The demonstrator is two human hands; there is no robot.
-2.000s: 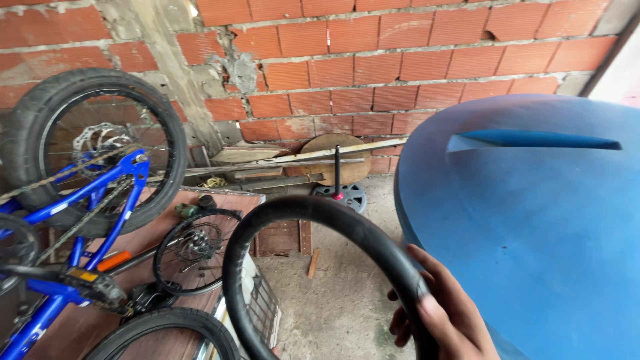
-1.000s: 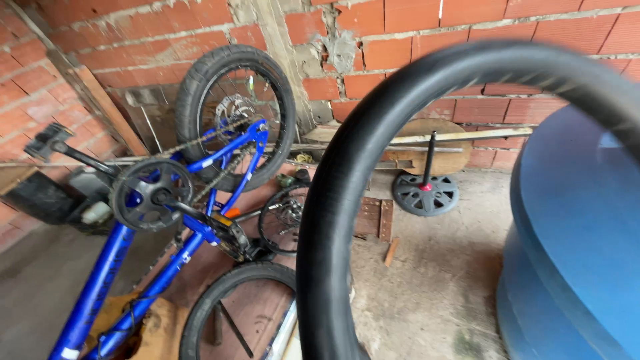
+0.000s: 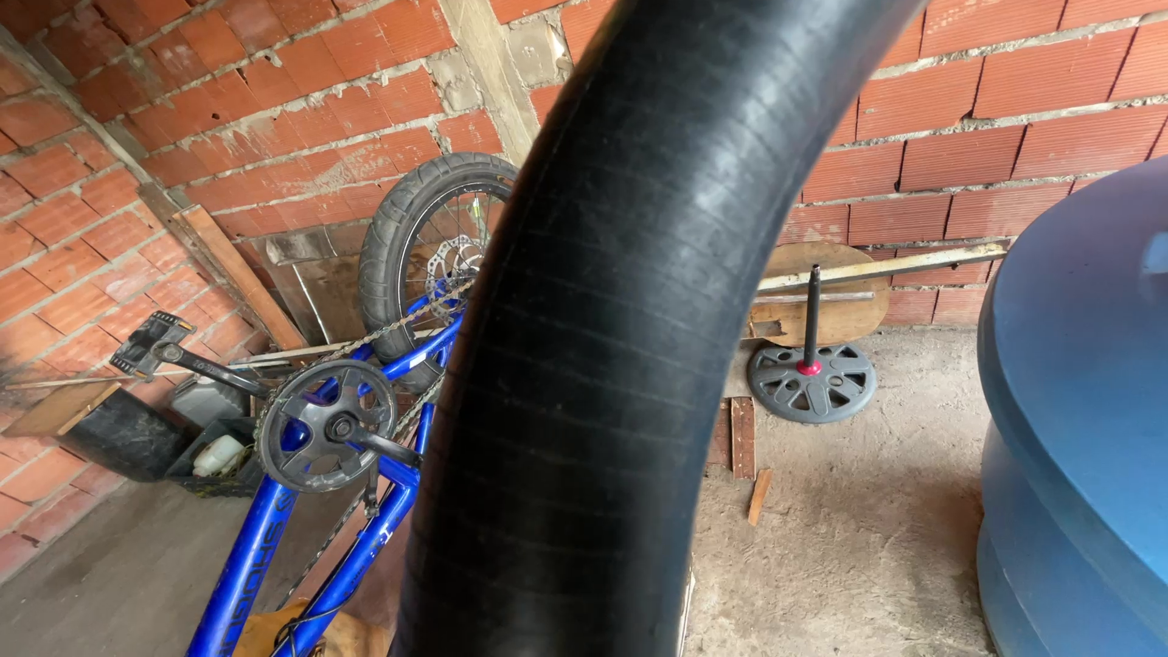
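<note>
A black rubber inner tube, inflated, fills the middle of the head view very close to the camera, running from the top edge down to the bottom edge. Neither my left hand nor my right hand shows. Behind the tube on the left is a blue bicycle frame, with its chainring, a crank and a black pedal. The bicycle's rear wheel, with a knobby tire and a disc rotor, is partly hidden by the tube.
A large blue lidded tank stands at the right. By the brick wall are a round grey base with an upright post, a wooden board and a long plank. A black crate with a container sits at far left.
The tube has come much closer to the camera. A hand holding it at the right two seconds ago is out of sight. The view has swung left.
</note>
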